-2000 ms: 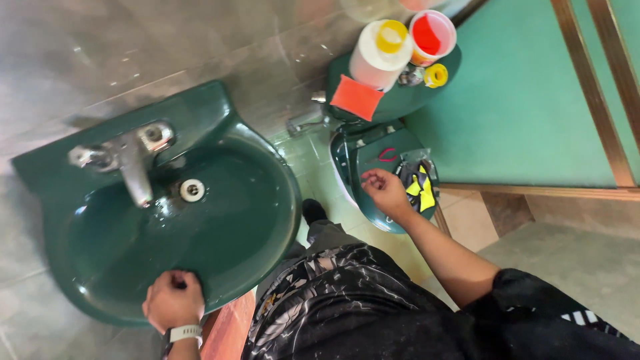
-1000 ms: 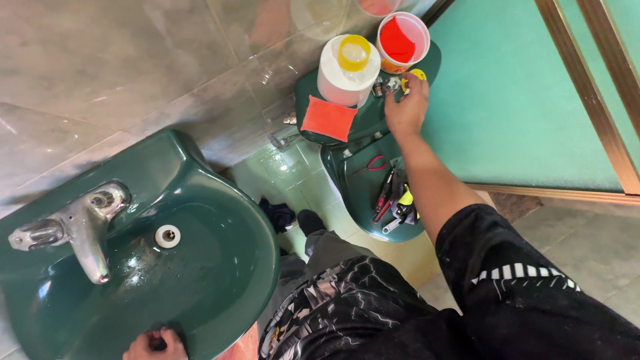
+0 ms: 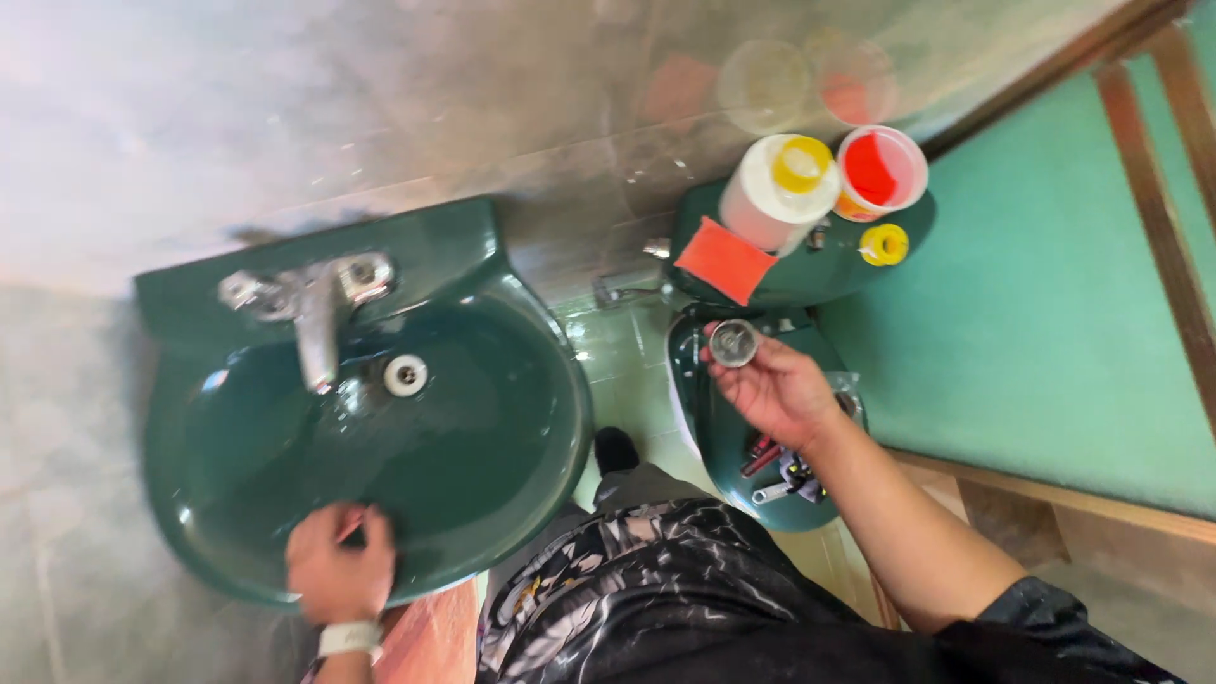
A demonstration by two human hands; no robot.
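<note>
My right hand (image 3: 774,389) holds a small round metal faucet knob or cap (image 3: 733,343) between thumb and fingers, above the closed green toilet lid (image 3: 727,461). My left hand (image 3: 340,560) rests at the front rim of the green washbasin (image 3: 475,465), its fingers curled; whether something is in it cannot be told. A chrome faucet (image 3: 318,309) stands at the back of the basin, and a white drain fitting (image 3: 407,376) sits in the bowl. Hand tools (image 3: 784,484) lie on the toilet lid, partly hidden by my right forearm.
On the green cistern (image 3: 817,285) are a white container with a yellow cap (image 3: 774,195), an open tub with red contents (image 3: 882,176), an orange-red cloth or pad (image 3: 725,262) and a yellow tape roll (image 3: 883,245). A green panel with brown framing (image 3: 1026,285) stands at the right.
My right hand reached to the cistern top one second ago; it has come back over the toilet lid with the round metal piece. My left hand remains at the basin's front rim.
</note>
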